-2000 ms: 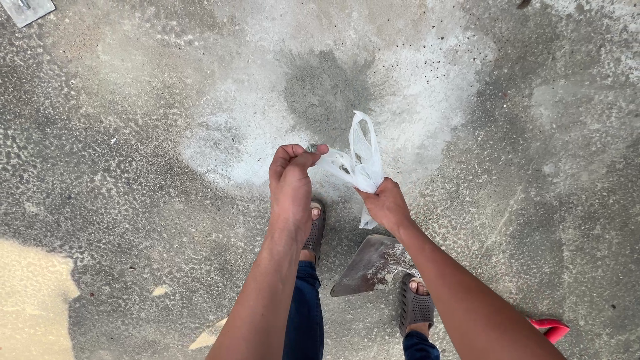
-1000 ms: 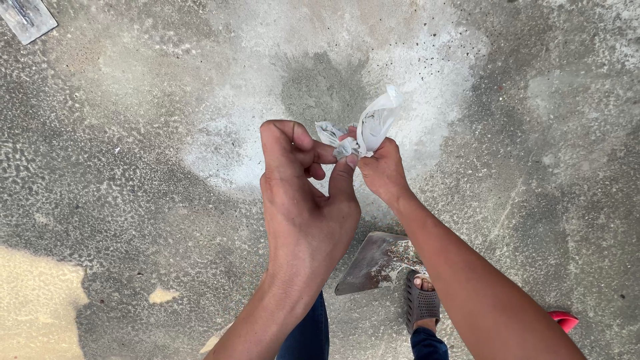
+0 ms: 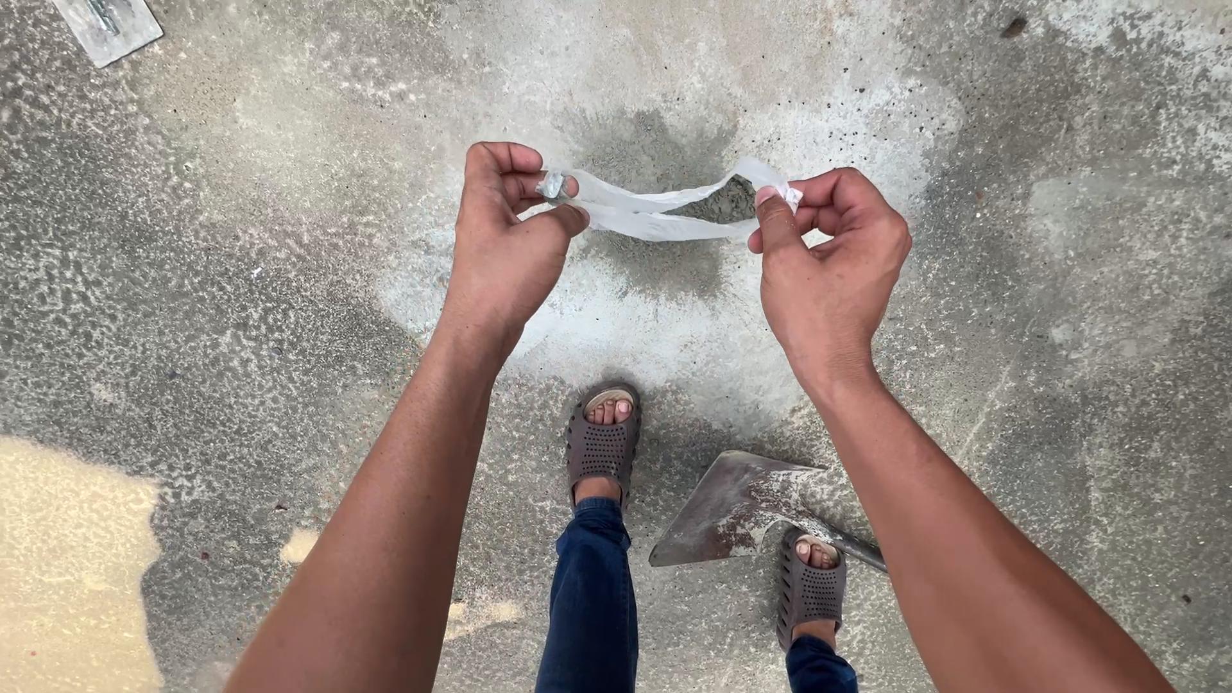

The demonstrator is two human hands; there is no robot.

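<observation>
A strip of thin white plastic, seemingly a bag [image 3: 654, 223], is stretched between my two hands above the floor. My left hand [image 3: 515, 207] pinches its left end, where a small crumpled bit shows at the fingertips. The right end is held by my right hand [image 3: 833, 241] between thumb and fingers. The strip parts into two bands with a gap toward the right. Beneath it, a grey patch of powder or mortar [image 3: 654, 144] lies on the concrete, with paler powder [image 3: 616, 332] spread around it.
A hoe-like metal blade [image 3: 722, 510] with a handle lies by my right foot, partly over the sandal [image 3: 813, 592]. My other sandal [image 3: 603, 443] stands left of it. At the upper left edge is a flat metal plate [image 3: 115, 29], perhaps a trowel. Sunlight falls on the concrete at lower left.
My hands were close together on the bunched white plastic one second ago; now they are apart, with the plastic drawn out between them. The red object at lower right is no longer visible.
</observation>
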